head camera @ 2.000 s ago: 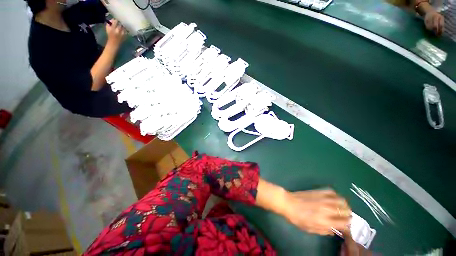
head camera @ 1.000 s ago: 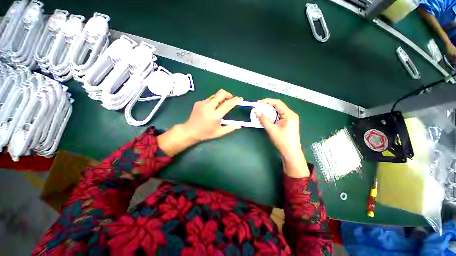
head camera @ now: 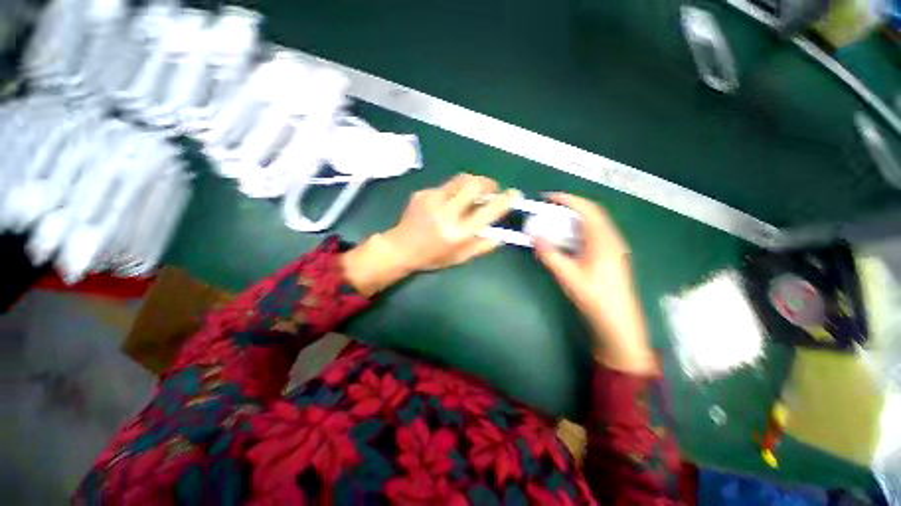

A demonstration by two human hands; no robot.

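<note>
A white looped housing (head camera: 554, 226) is held level between my two hands over the green bench. My left hand (head camera: 450, 225) grips the loop end and covers most of it. My right hand (head camera: 593, 262) holds the round white end, with the thumb below and the fingers behind it. The frame is blurred, so I cannot tell whether a thin strip is in the housing. A pale bundle of strips (head camera: 713, 326) lies on the bench to the right of my right hand.
White housings (head camera: 99, 188) lie in overlapping rows at left. A pale metal strip (head camera: 533, 145) crosses the bench. At right are a black fan (head camera: 805, 296), a yellow sheet (head camera: 835, 400), a red and yellow tool (head camera: 773, 433) and a small ring (head camera: 717, 414). A cardboard box (head camera: 176, 318) is below the edge.
Since one second ago the view has shifted and blurred. The left hand's fingers are further along the loop, nearer the round end. Both hands still hold the housing.
</note>
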